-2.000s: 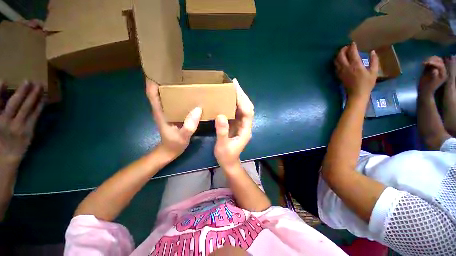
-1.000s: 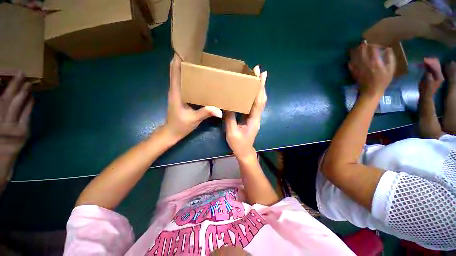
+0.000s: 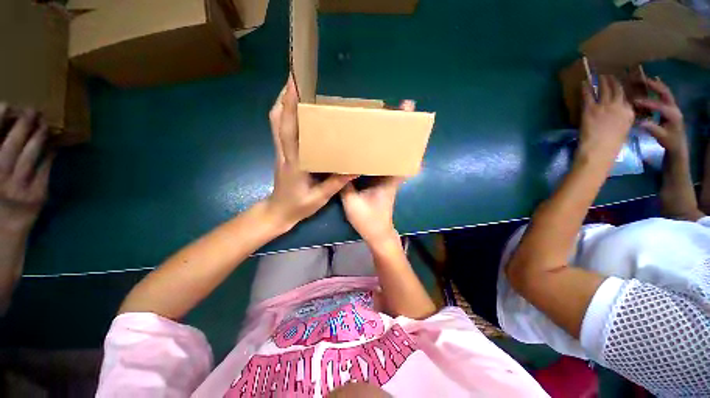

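Note:
A brown mailer box (image 3: pixel 364 140) is held up over the table in the middle of the head view, a plain outer wall facing me. Its box lid (image 3: pixel 306 50) stands upright at the left side, seen nearly edge-on. My left hand (image 3: pixel 294 171) grips the left side, fingers up along the wall and thumb under the near wall. My right hand (image 3: pixel 375 204) holds it from below and behind at the right; a fingertip shows above the far right edge, and the other fingers are hidden behind the box.
The dark green table (image 3: pixel 483 116) has a pale near edge. Stacked boxes (image 3: pixel 148 47) stand at upper left beside another person's hand (image 3: pixel 23 163). A closed box (image 3: pixel 367 5) is at the top edge. At right, a neighbour's hands (image 3: pixel 607 116) work at an open box near blue-grey packets (image 3: pixel 627 158).
The box has moved right and been turned, so its near wall looks level and less of the inside shows. The lid is now nearly edge-on. The right neighbour's hands have moved.

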